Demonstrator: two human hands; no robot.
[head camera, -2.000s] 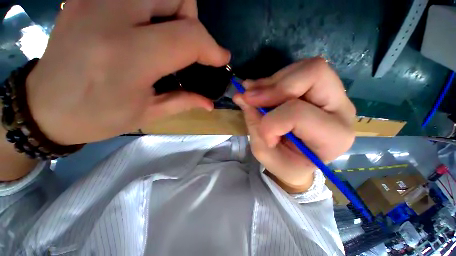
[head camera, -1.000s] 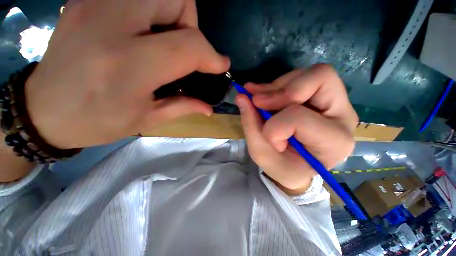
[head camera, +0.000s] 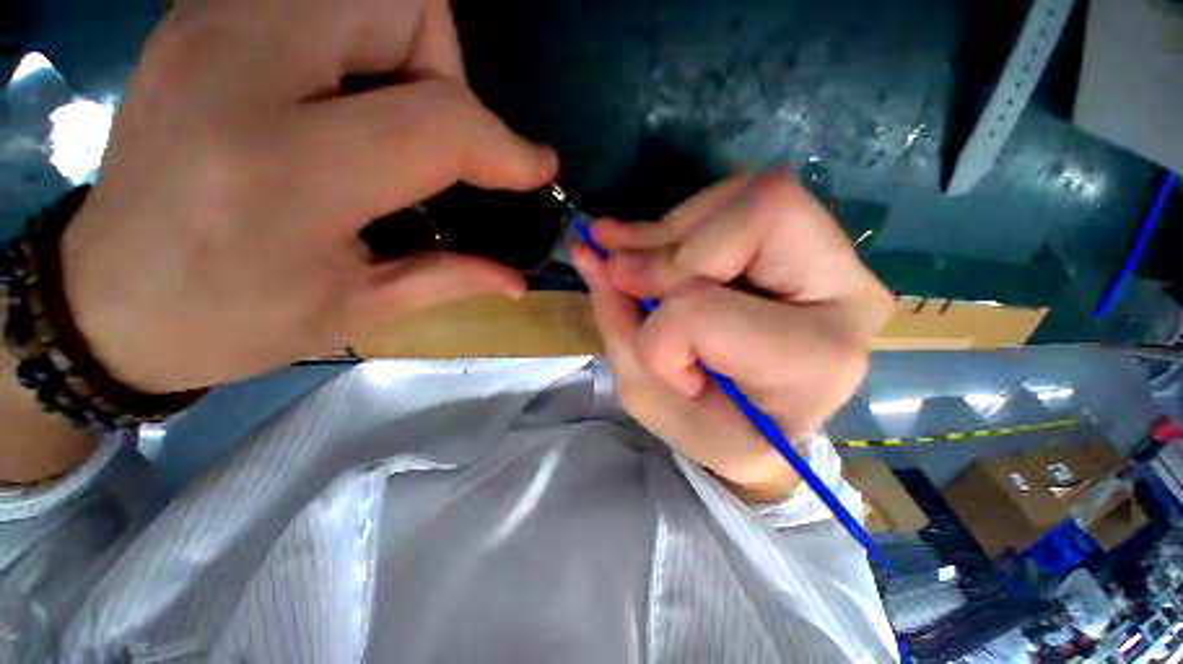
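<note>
My left hand (head camera: 273, 195), with a dark beaded bracelet at its wrist, holds the black smartwatch case (head camera: 487, 227) between thumb and index finger. The case is mostly hidden by the fingers, and a small gold-looking glint shows at its right end. My right hand (head camera: 746, 318) holds the blue stick (head camera: 791, 457) like a pen. The stick's tip is at the right end of the case, beside the glint; whether it touches is too small to tell. A pale holed strap half (head camera: 1009, 110) lies on the bench at the upper right.
The dark green bench mat (head camera: 778, 91) lies beyond my hands. A tan cardboard strip (head camera: 480, 327) runs along the near bench edge. A whitish object (head camera: 1135, 78) and a spare blue stick (head camera: 1138, 244) are at the right. Cartons (head camera: 1038, 493) and a yellow floor line show at lower right.
Both hands, with the case and blue stick, have shifted a little left in the picture. The stick's rear end is also further left. The holed strap appears slightly further left.
</note>
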